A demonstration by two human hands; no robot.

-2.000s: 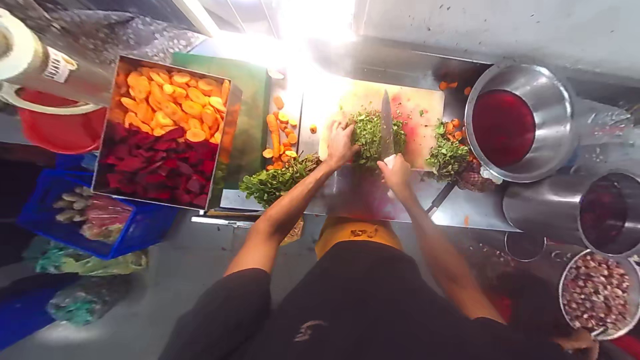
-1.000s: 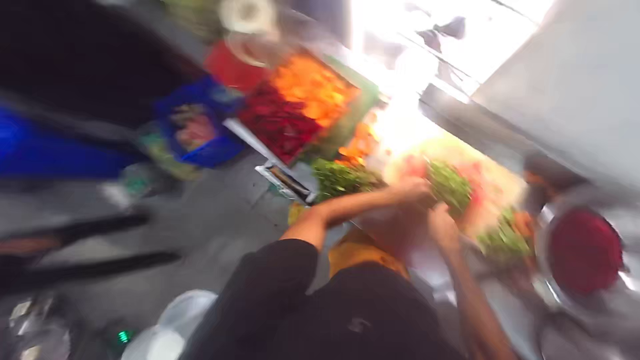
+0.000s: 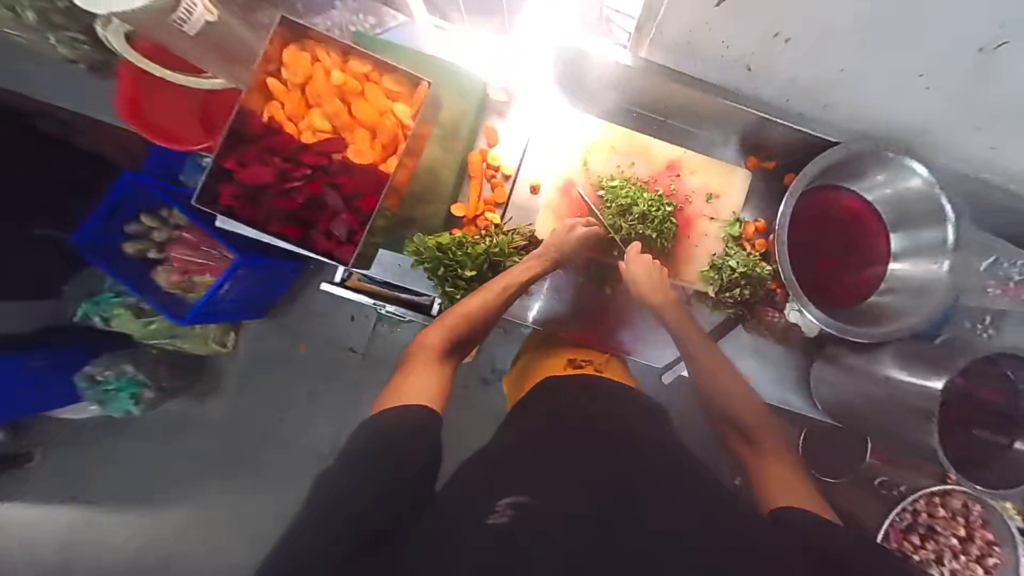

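Note:
My right hand grips the handle of a kitchen knife, whose blade points up and left along the left edge of a pile of chopped green herbs. The pile lies on a pale, red-stained cutting board. My left hand is at the board's lower left edge beside the blade; its fingertips are partly hidden, and what it holds cannot be made out. A leafy herb bunch lies left of my left forearm. More herbs lie at the board's right end.
A metal tray of sliced carrots and beets stands left, beside a green board. Carrot pieces lie between the boards. Right are a steel bowl with red liquid and a pot. A blue crate stands lower left.
Two seconds ago my left hand was on the herbs, left of the upright blade; now it is lower, by the board's edge, and the knife tilts left. The view has swung and turned.

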